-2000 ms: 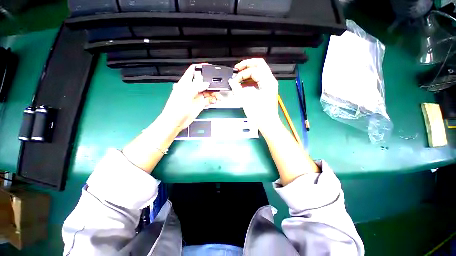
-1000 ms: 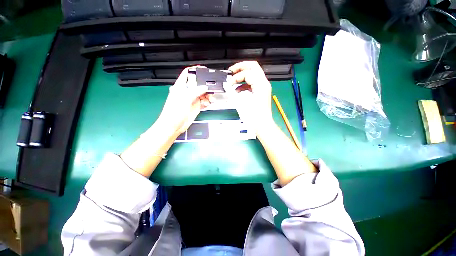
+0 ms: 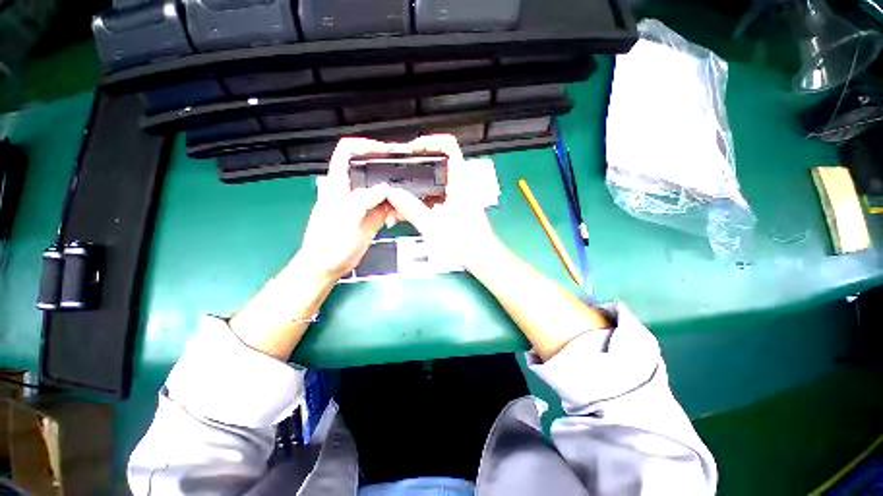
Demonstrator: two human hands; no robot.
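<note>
A dark rectangular device housing is held level between both hands, above the mat. My left hand grips its left end and my right hand its right end, with both thumbs together at its near edge. Below the hands lies a white backing strip with a dark square pad on it; the hands cover part of the strip. A second white sheet shows behind my right hand, mostly hidden.
An orange tool and a blue tool lie right of the hands, then a clear plastic bag and a yellow block. Black stacked trays stand behind. Two black housings sit on the left tray.
The thumbs have come together at the housing's near edge, and my right hand has moved left and round its end. The housing now shows a longer, slotted face. The view has shifted slightly.
</note>
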